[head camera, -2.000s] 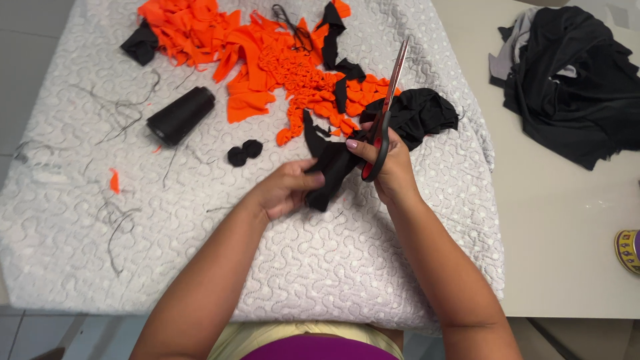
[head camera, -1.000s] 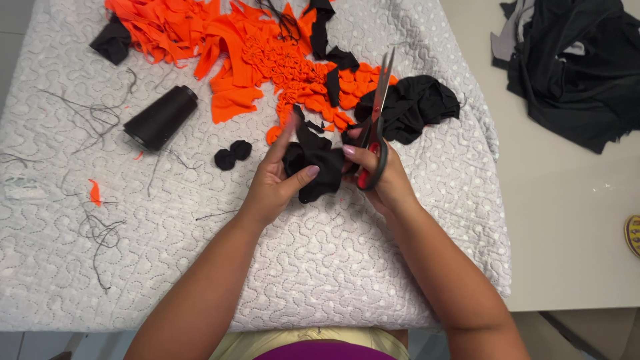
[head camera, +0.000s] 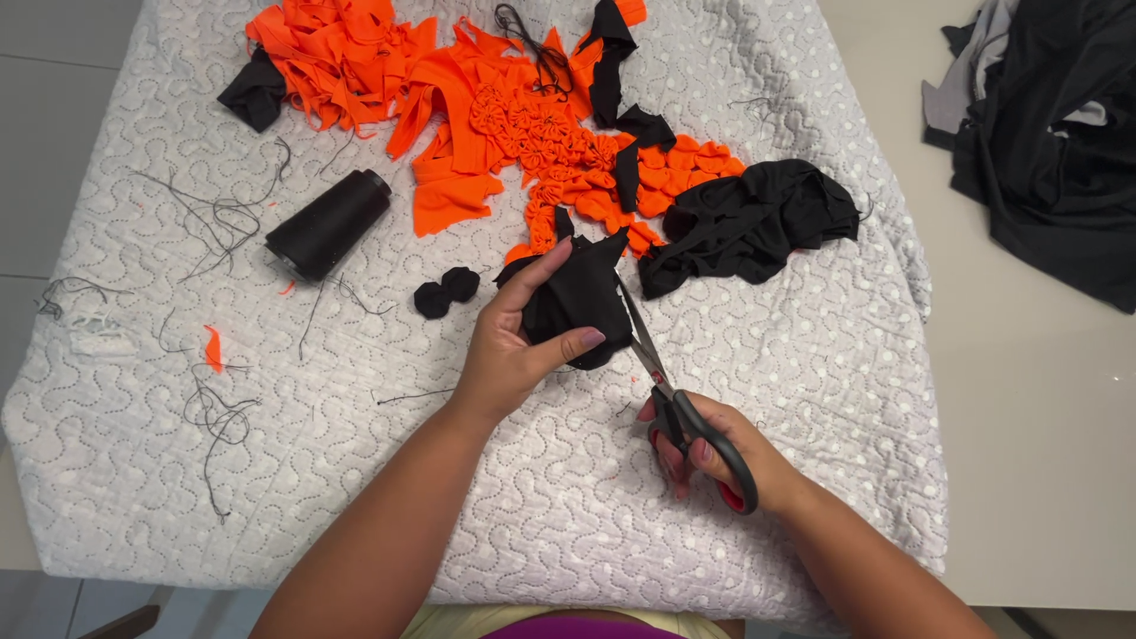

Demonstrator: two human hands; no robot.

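Note:
My left hand [head camera: 524, 342] holds a piece of black fabric [head camera: 581, 297] between thumb and fingers. In my right hand [head camera: 710, 444] is a pair of scissors [head camera: 658, 373] with black and red handles, its blades parted at the right edge of that fabric. Just beyond lie gathered orange fabric rosettes [head camera: 541, 133], some joined together, with black strips across them. A crumpled black cloth [head camera: 763, 217] rests to their right. Two small black fabric rosettes [head camera: 445, 291] sit left of my left hand, near a cone of black thread [head camera: 328, 226].
A pale quilted cover [head camera: 754, 550] lies over the table [head camera: 1038, 426]. Orange fabric scraps [head camera: 333, 53] are heaped at the far left beside a black scrap [head camera: 255, 91]. Loose dark threads [head camera: 217, 417] are scattered on the left. More black cloth [head camera: 1056, 151] lies at the far right.
The scissors were pointing away, beside the fabric; now their blades meet its right edge. My right hand has moved away from the fabric, which my left hand still holds.

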